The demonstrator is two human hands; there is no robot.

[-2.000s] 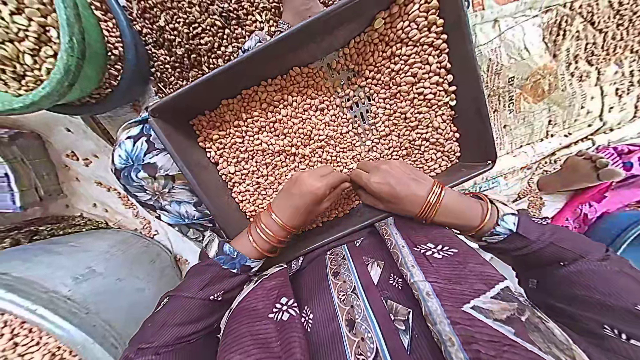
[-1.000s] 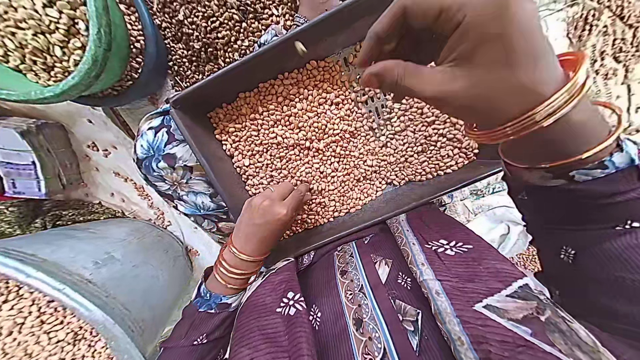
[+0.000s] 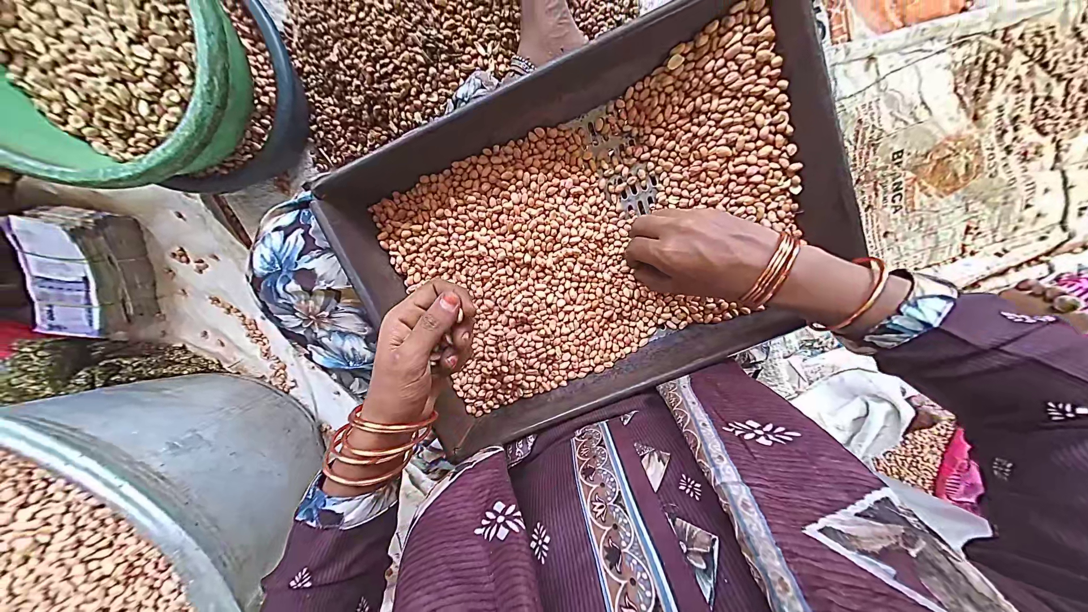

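A dark rectangular tray (image 3: 829, 183) with a perforated bottom lies tilted over my lap, holding a layer of peanut-like kernels (image 3: 544, 246). Above its lower left part is my left hand (image 3: 422, 340), fingers curled in with a few kernels showing between them. My right hand (image 3: 693, 255) is palm down on the kernels right of the middle, fingertips bent and touching them; whether it pinches any is hidden. Slotted holes of the tray bottom (image 3: 637, 191) show just above that hand.
Upper left are a green tub (image 3: 223, 93) of paler kernels and a dark blue tub (image 3: 293, 110). A metal container (image 3: 212, 450) of kernels stands lower left, a bundle (image 3: 64, 272) above it. Dark kernels (image 3: 382, 68) cover the ground beyond; a person's foot (image 3: 548, 30) is behind the tray.
My right hand has come down from above the tray's upper right onto the kernels. My left hand has lifted from the kernels and now shows a curled grip near the left side.
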